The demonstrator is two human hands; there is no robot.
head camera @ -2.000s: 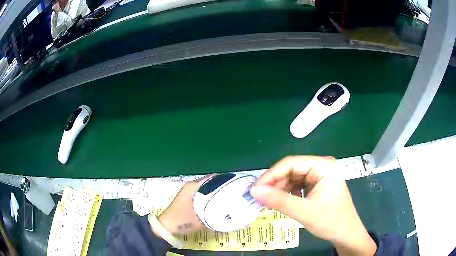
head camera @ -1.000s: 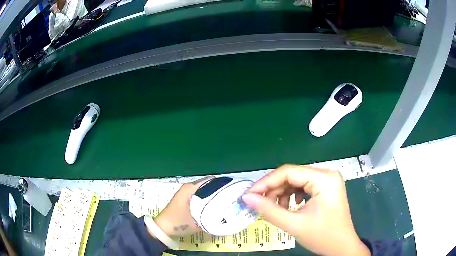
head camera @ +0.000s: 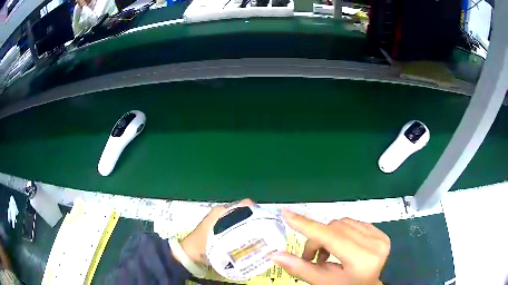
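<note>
My left hand (head camera: 196, 242) holds a white handheld device (head camera: 273, 234) above the bench, its wide head facing me. The head has a black oval panel (head camera: 233, 220) and a label area with an orange-yellow strip and faint print (head camera: 248, 251). My right hand (head camera: 340, 250) is at the right side of the head, thumb and index finger apart, fingertips at its edge. I see nothing held between them. Yellow label strips (head camera: 281, 276) lie under the device, partly hidden by it and my hands.
Two white devices lie on the green belt, one at left (head camera: 120, 143) and one at right (head camera: 404, 147). A grey post (head camera: 473, 119) stands at right beside a white sheet (head camera: 482, 234). More label strips (head camera: 78, 245) lie at left, near a dark phone-like rectangle (head camera: 29, 227). A person (head camera: 92, 14) sits far left.
My right thumb and index finger have spread apart at the device head, where an orange-yellow strip now shows. The belt devices appear further right. The view has tilted up slightly.
</note>
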